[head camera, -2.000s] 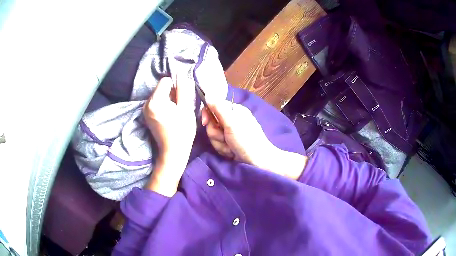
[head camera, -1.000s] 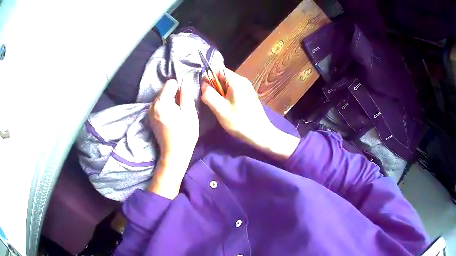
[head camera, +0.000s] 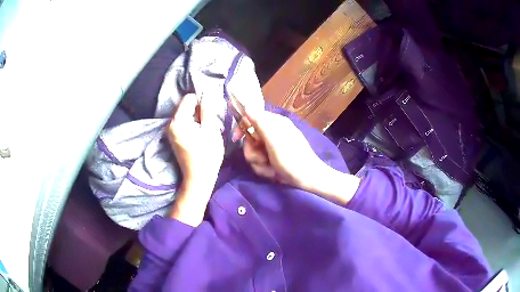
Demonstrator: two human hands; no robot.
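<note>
The pale grey garment [head camera: 139,151] with purple seam lines lies in my lap beside the white table edge. My left hand [head camera: 196,128] pinches its cloth near the middle, with the fingertips partly hidden in the fold. My right hand [head camera: 271,145] holds slim snips [head camera: 242,116] with an orange-brown handle. Their metal tip points up and left at the purple seam [head camera: 232,69]. I cannot tell if the tip touches the seam.
The white curved table [head camera: 74,74] fills the left side, with a small blue piece [head camera: 189,29] at its edge. A brown wooden board [head camera: 322,65] lies beyond my right hand. Dark purple garments [head camera: 422,108] with pale stitching are heaped at the right.
Compared with one second ago, my right hand has moved down and slightly right, and the snips have shifted lower along the seam. My left hand has stayed nearly in place, pinching the cloth.
</note>
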